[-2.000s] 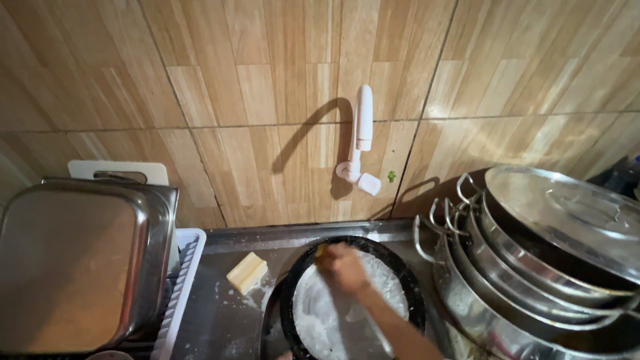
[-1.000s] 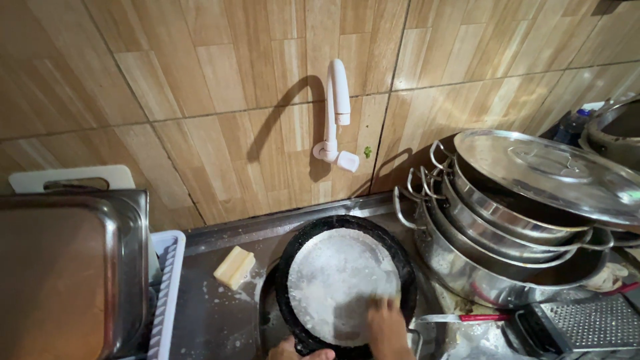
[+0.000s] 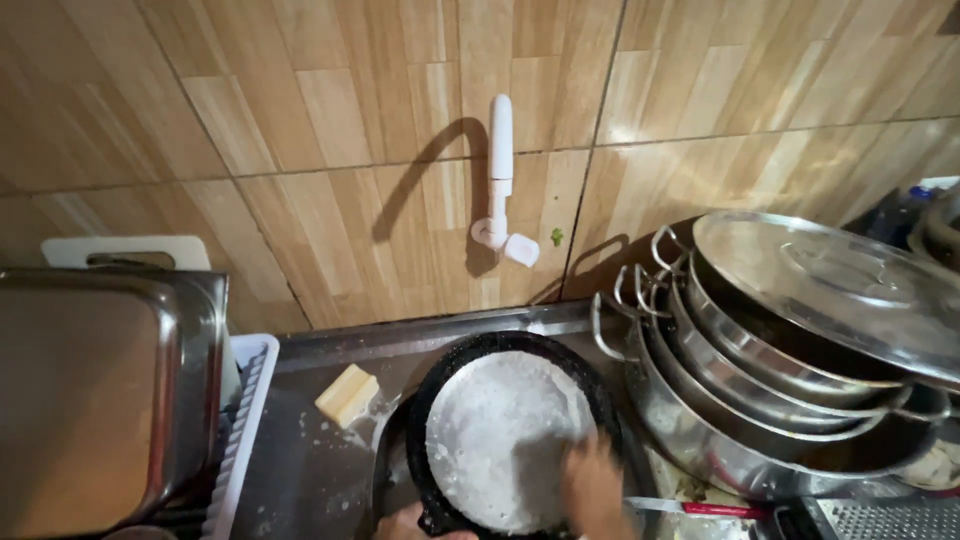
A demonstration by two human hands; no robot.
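A round pan with a black rim [image 3: 442,390] and a pale, soapy inside sits low in the middle of the view. My left hand [image 3: 420,525] holds its near edge at the lower left. My right hand [image 3: 596,484], blurred, is against the right part of the pan's inside; whether a sponge is under its fingers is hidden. A bar of yellowish soap [image 3: 347,395] lies left of the pan on the wet metal sink surface [image 3: 300,465]. Above, a white plastic faucet [image 3: 501,150] stands out from the tiled wall.
Nested steel pots [image 3: 675,390] with a tilted lid [image 3: 825,277] stand at right. Near them lie a red-handled knife [image 3: 724,510] and a metal grater [image 3: 892,521]. At left, metal pans [image 3: 75,405] and a white board [image 3: 180,251] stand in a white dish rack [image 3: 251,420].
Two seconds ago my right hand was at the upper part of the pan with something yellowish; it is now at the lower right. My left hand has come into view at the near rim.
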